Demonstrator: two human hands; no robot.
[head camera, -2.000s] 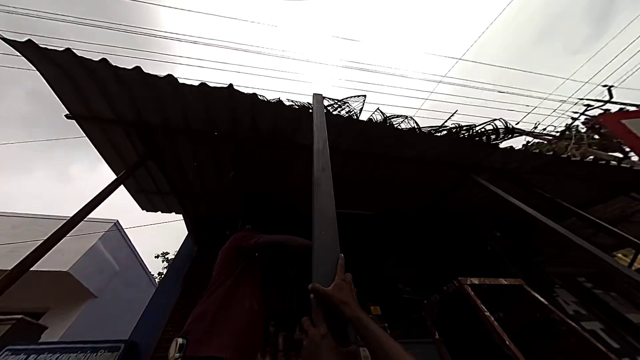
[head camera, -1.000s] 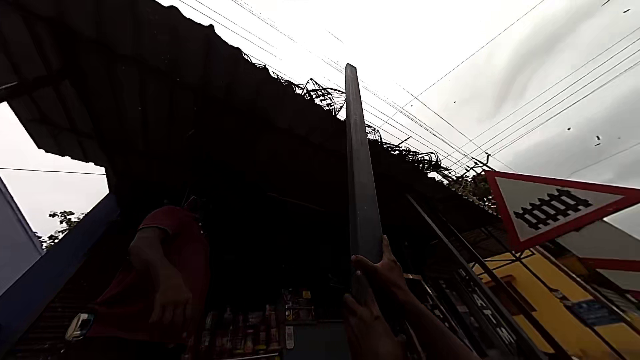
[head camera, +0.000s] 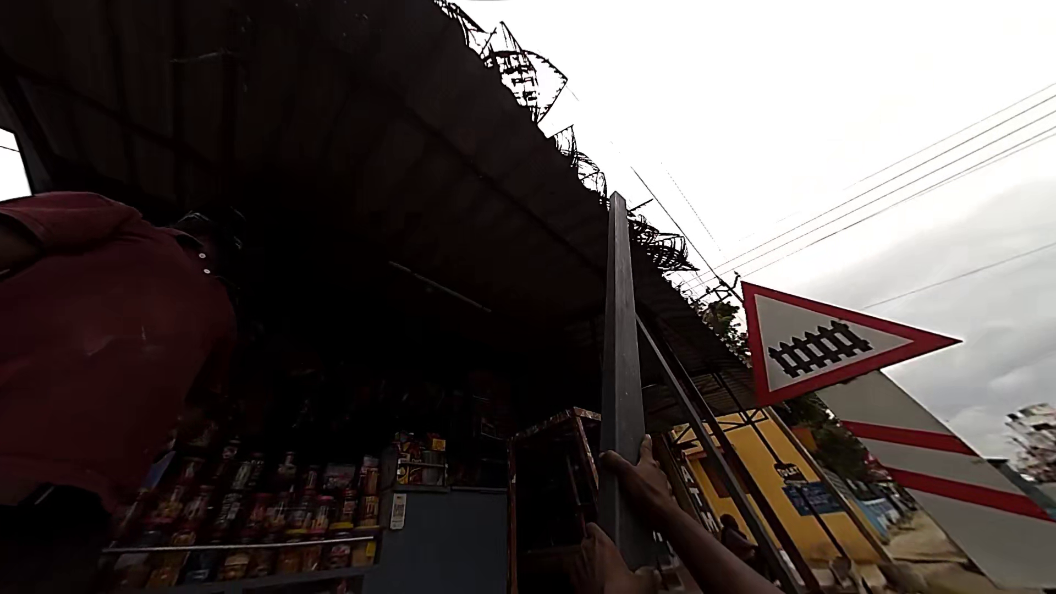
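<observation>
A long grey rectangular metal tube (head camera: 620, 371) stands nearly upright, right of centre in the head view, its top end against the roof edge and sky. My right hand (head camera: 643, 483) grips it partway up, fingers around its side. Lower down, my left hand (head camera: 609, 565) also holds the tube near the bottom of the frame. The tube's lower end is hidden behind my hands and the frame edge.
A person in a dark red shirt (head camera: 107, 338) stands close at left. Overhead spreads a corrugated roof (head camera: 371, 165). Shelved jars (head camera: 272, 511), a rusty-edged frame (head camera: 577, 421), slanting metal posts (head camera: 701, 429) and a triangular level-crossing sign (head camera: 825, 346) are around.
The view has swung to the right, bringing in the crossing sign. The person in red, whose arm reached toward the tube in the oldest frame, is apart from it now. Both my hands stay on the tube.
</observation>
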